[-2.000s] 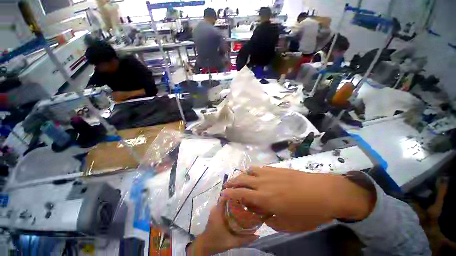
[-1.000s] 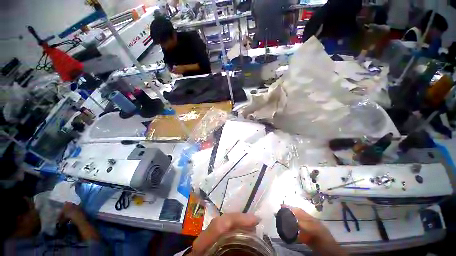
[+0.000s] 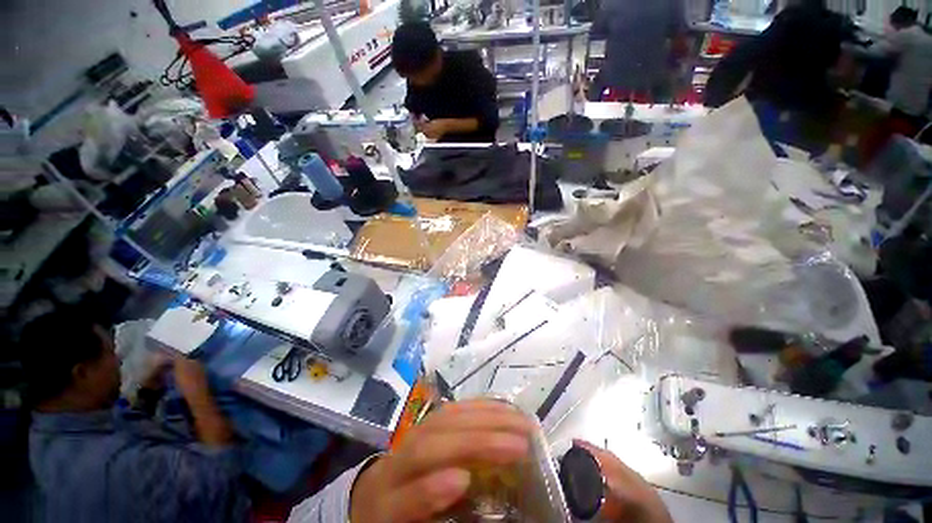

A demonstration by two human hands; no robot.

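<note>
My left hand [image 3: 450,465] is wrapped round a clear jar [image 3: 511,485] with yellowish contents at the bottom centre, close to the camera. My right hand [image 3: 636,492] is just right of the jar and holds a round dark lid [image 3: 583,482] by its edge; it is cut off by the bottom edge. The lid is beside the jar, off its mouth. White pattern sheets [image 3: 542,276] with dark strips lie on the table beyond my hands, partly under clear plastic.
A sewing machine [image 3: 296,306] stands left, another [image 3: 797,429] right. Scissors [image 3: 288,366] lie by the left machine. Beyond are a brown wrapped packet [image 3: 439,233] and a cream fabric heap [image 3: 705,215]. A person [image 3: 123,439] sits at lower left, another [image 3: 450,92] works beyond.
The view has swung to the left. My hands were together on the jar; the right has since moved off with the lid, while the left has stayed on the jar, now tilted.
</note>
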